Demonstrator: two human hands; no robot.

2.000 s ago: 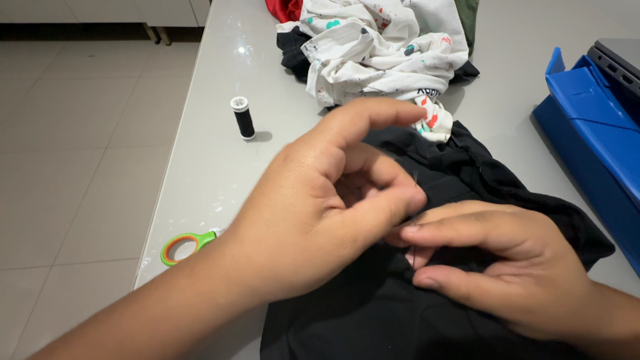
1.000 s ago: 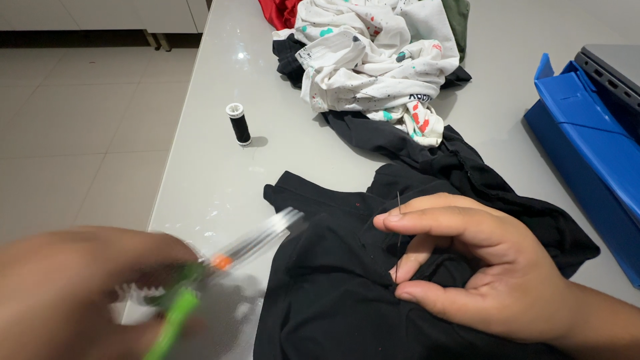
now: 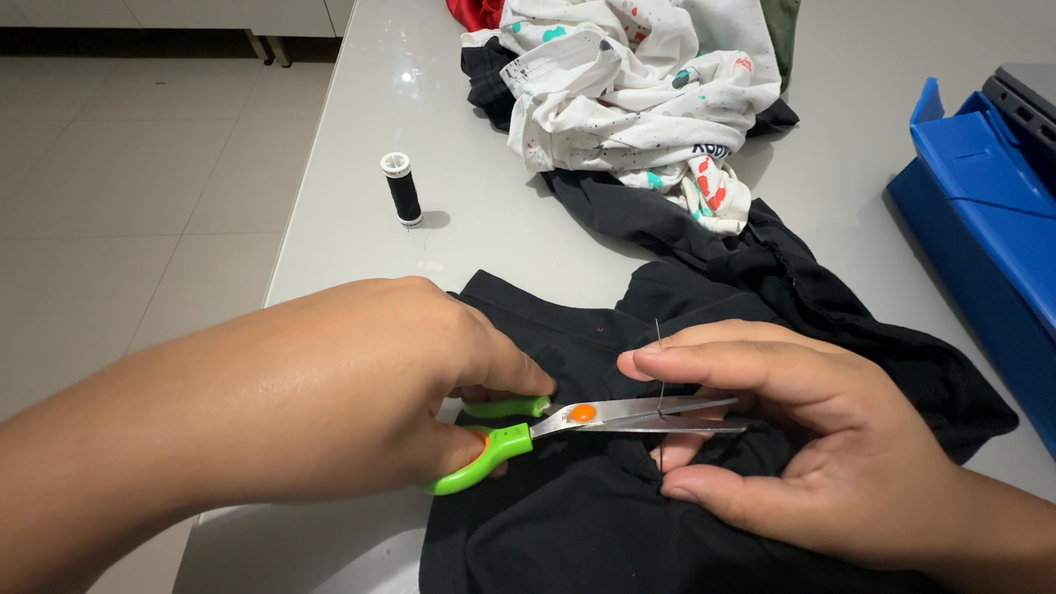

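Note:
My left hand [image 3: 412,388] grips green-handled scissors [image 3: 583,412] by their finger loops. The blades are a little apart and cross a sewing needle [image 3: 658,334] with dark thread near my right fingertips. Between the fingers and thumb of my right hand [image 3: 792,429] are the needle and thread, over a fold of the black garment [image 3: 536,528]; exactly which fingers press on them is hard to tell. The garment lies spread under both hands. A spool of black thread [image 3: 403,191] stands on the table beyond my left hand.
A crumpled white printed garment [image 3: 627,107] lies at the back of the glossy table [image 3: 330,214], with red, dark and olive cloth around it. At the right are a blue case [image 3: 982,206] and a grey laptop-like device [image 3: 1027,99]. Tiled floor borders the table's left edge.
The scissors lay on the table at the left two seconds ago. My left hand has taken them and brought them right, to the thread by my right hand, which has stayed over the black garment.

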